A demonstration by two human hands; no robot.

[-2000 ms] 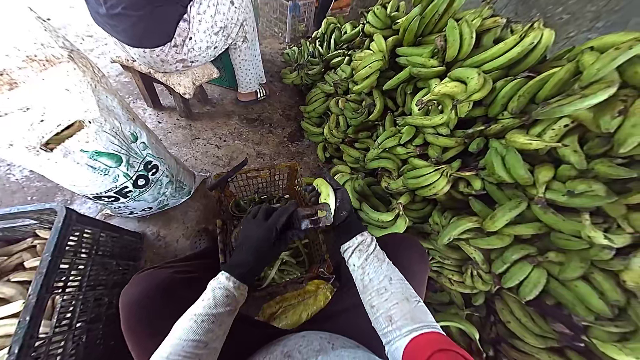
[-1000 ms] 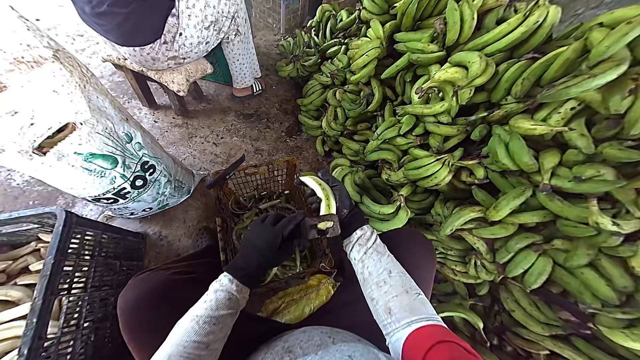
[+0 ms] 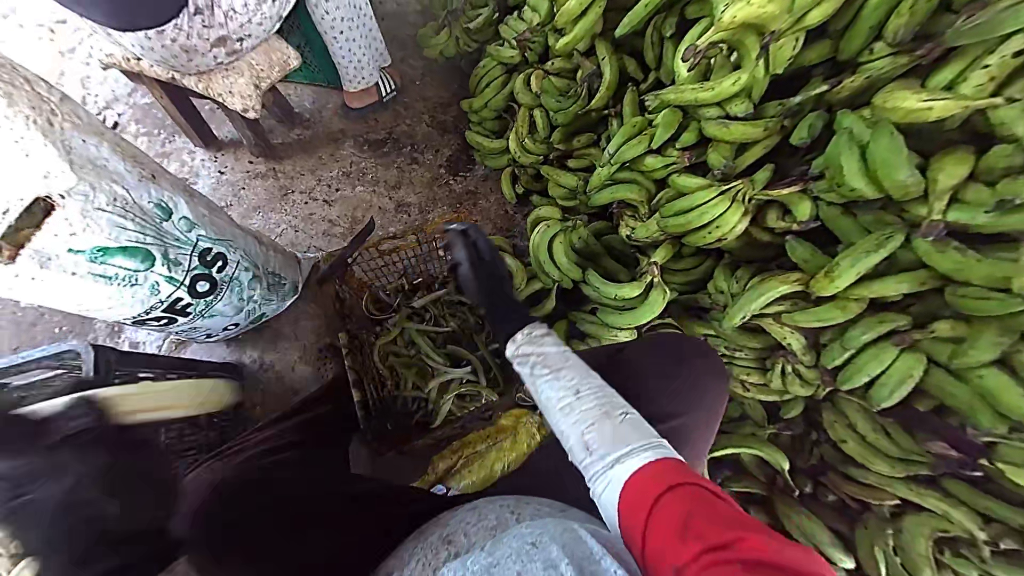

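My left hand [image 3: 76,472], in a dark glove and blurred by motion, is at the lower left, closed on a pale peeled plantain [image 3: 172,400] over the black plastic crate [image 3: 164,364]. Over the right rim of a brown plastic basket [image 3: 400,256] is my right hand [image 3: 484,280], also in a dark glove. Its fingers point up and away, and whether it holds anything cannot be told. Strips of green peel [image 3: 436,352] lie in the basket. A yellow-brown leaf-like piece [image 3: 484,452] rests at the basket's near edge, by my lap.
A big heap of green plantains [image 3: 704,216] fills the right side. A white printed sack [image 3: 152,240] stands at the left. Beyond it a person [image 3: 352,48] sits on a wooden stool [image 3: 184,112]. A dark blade-like piece [image 3: 348,248] sticks up at the basket's left corner.
My left hand has moved from above the basket to the crate at the left, with the peeled plantain. Earlier the hands were together at the plantain; now they are far apart.
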